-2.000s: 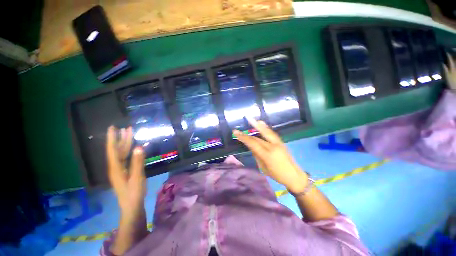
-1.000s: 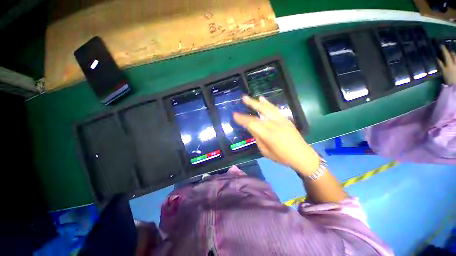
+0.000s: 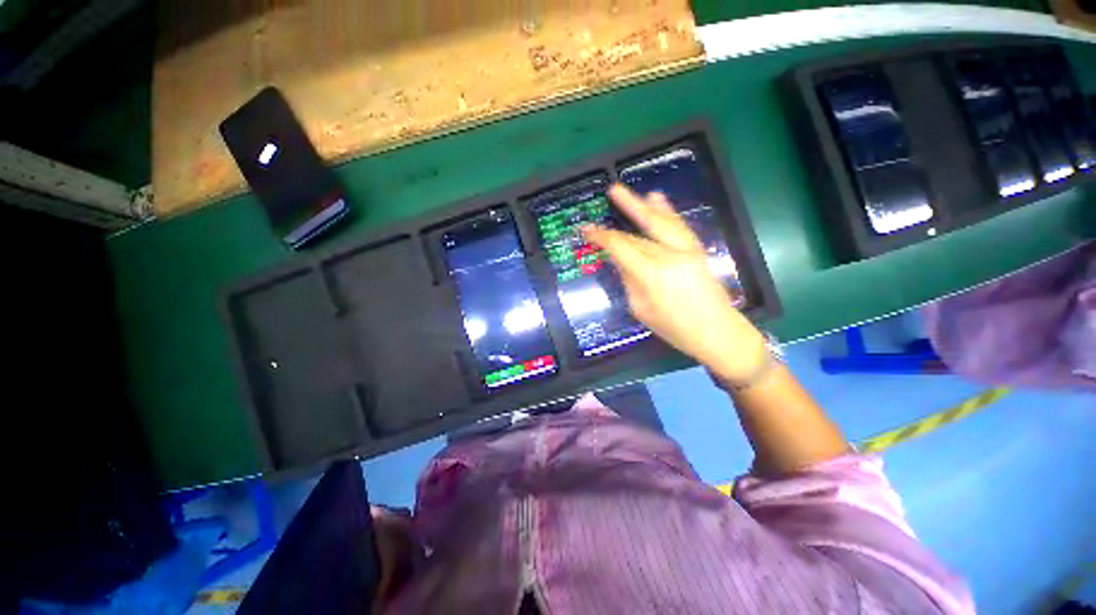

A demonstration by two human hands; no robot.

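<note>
A black tray [image 3: 403,435] with five slots lies in front of me; its two left slots hold no phone. A smartphone [image 3: 487,276] in the middle slot has green and red areas at its lower edge. The phone [image 3: 559,234] in the fourth slot shows rows of green and red text. Another phone [image 3: 665,171] lies in the right slot, partly hidden. My right hand [image 3: 685,294] is over these two phones, fingers spread, holding nothing. My left hand [image 3: 392,543], mostly hidden and dim, holds a dark phone [image 3: 315,547] upright at the lower left.
A dark phone [image 3: 283,168] with a small white mark lies partly on the wooden board [image 3: 421,60], behind the tray. A neighbouring tray [image 3: 865,246] of phones is on the green bench [image 3: 793,270] at right. Another person's pink sleeve [image 3: 1022,324] is at the right edge.
The phone in the second slot has been lifted out and is in my left hand, low at left. The fourth phone's screen now shows green and red text. My right hand has moved slightly right.
</note>
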